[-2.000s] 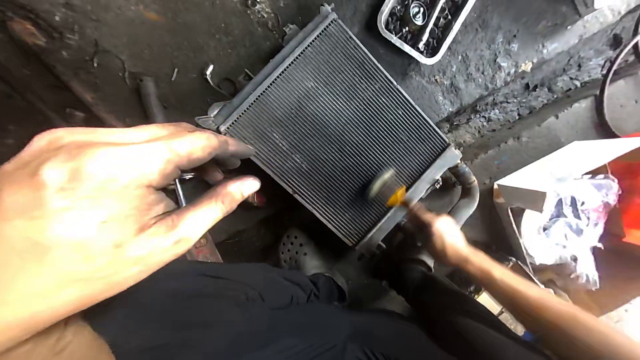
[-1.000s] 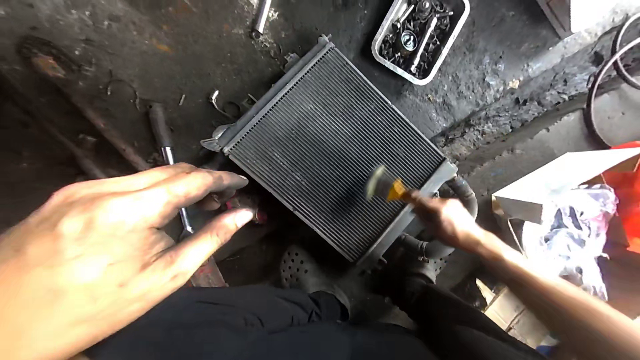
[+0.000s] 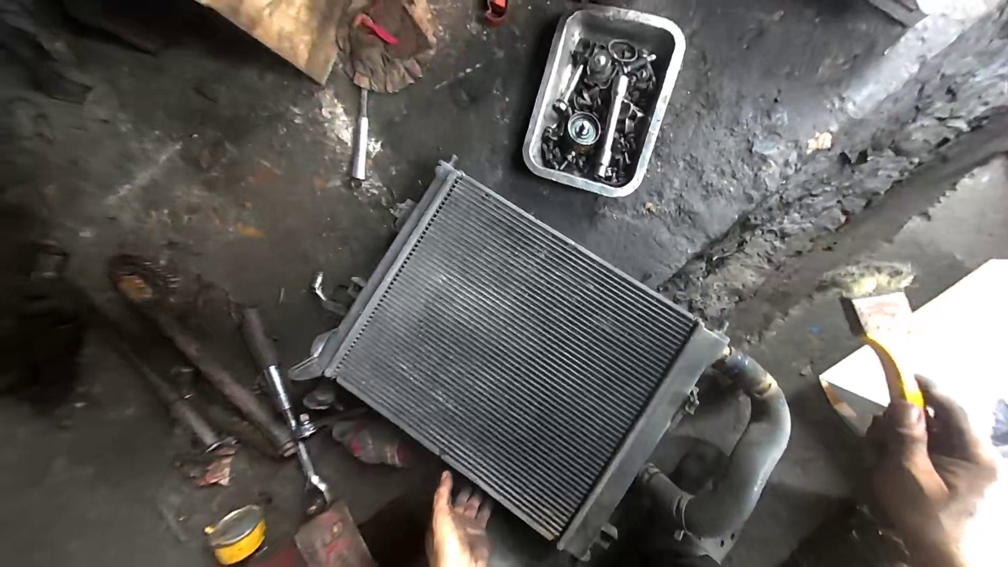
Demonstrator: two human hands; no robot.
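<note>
A car radiator [image 3: 520, 346] with a finned core lies tilted across the middle of the view, a curved hose [image 3: 756, 457] at its right side. My right hand [image 3: 929, 465], at the right edge, grips a yellow-handled paintbrush [image 3: 890, 346], bristles upward, apart from the radiator. My left hand [image 3: 459, 524] is just below the radiator's lower edge, palm partly showing and fingers extended; whether it touches the edge I cannot tell. Nothing shows in its fingers.
A metal tray [image 3: 535, 142] of bolts and small parts sits above the radiator. Left of it lie a ratchet [image 3: 303, 457], a long rusty bar [image 3: 213, 366] and a yellow tin [image 3: 236, 535]. A screwdriver-like tool [image 3: 361, 146] lies at upper left, a white box [image 3: 858, 386] at right.
The brush in my right hand has left the radiator's face and moved right. My left hand has gone from the left foreground to below the radiator. The view has shifted considerably.
</note>
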